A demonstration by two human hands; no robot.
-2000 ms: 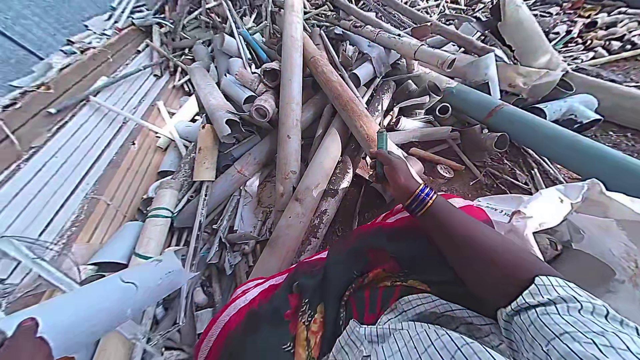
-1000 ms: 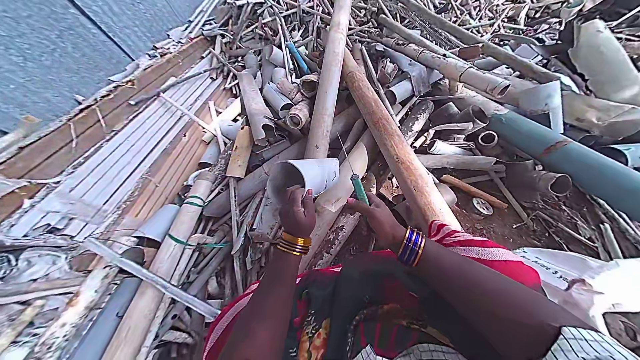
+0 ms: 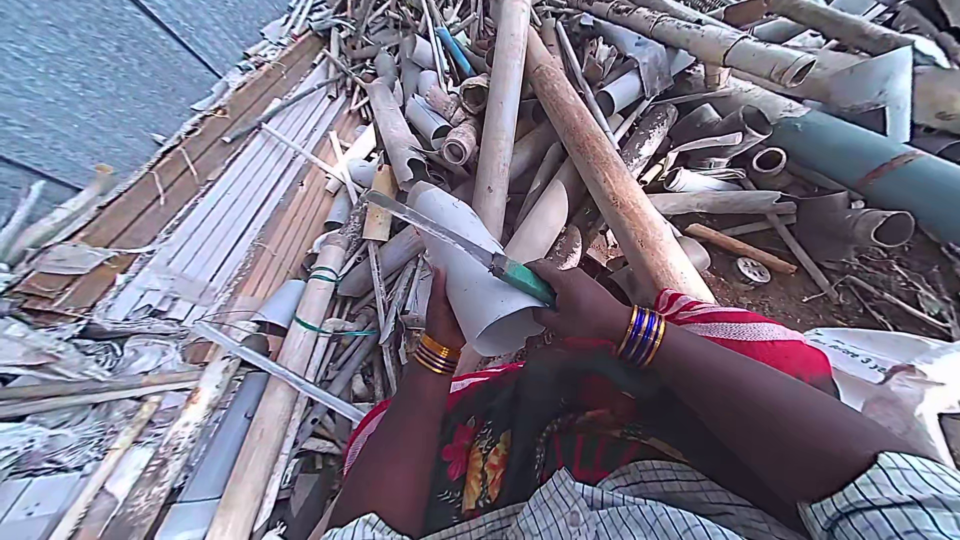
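Observation:
My left hand (image 3: 444, 311) grips the left side of a pale grey-white plastic pipe piece (image 3: 469, 289), its open end tilted down toward my lap. In my right hand (image 3: 581, 300) is the green handle of a knife (image 3: 442, 234). Its long, worn blade lies slantwise over the upper side of the pipe piece, pointing up and left. Whether the edge touches the plastic cannot be told. Part of the left hand's fingers is hidden behind the pipe.
Long tan pipes (image 3: 611, 172) lean up to my lap amid scrap pipe pieces. A thick blue-green pipe (image 3: 862, 161) lies at right, white plastic channels (image 3: 225, 202) at left. A printed white sack (image 3: 877, 360) rests by my right side.
The left hand, at the lower left two seconds ago, has come to the middle with the pipe piece. The knife, upright beside the pipe one second ago, now lies across it.

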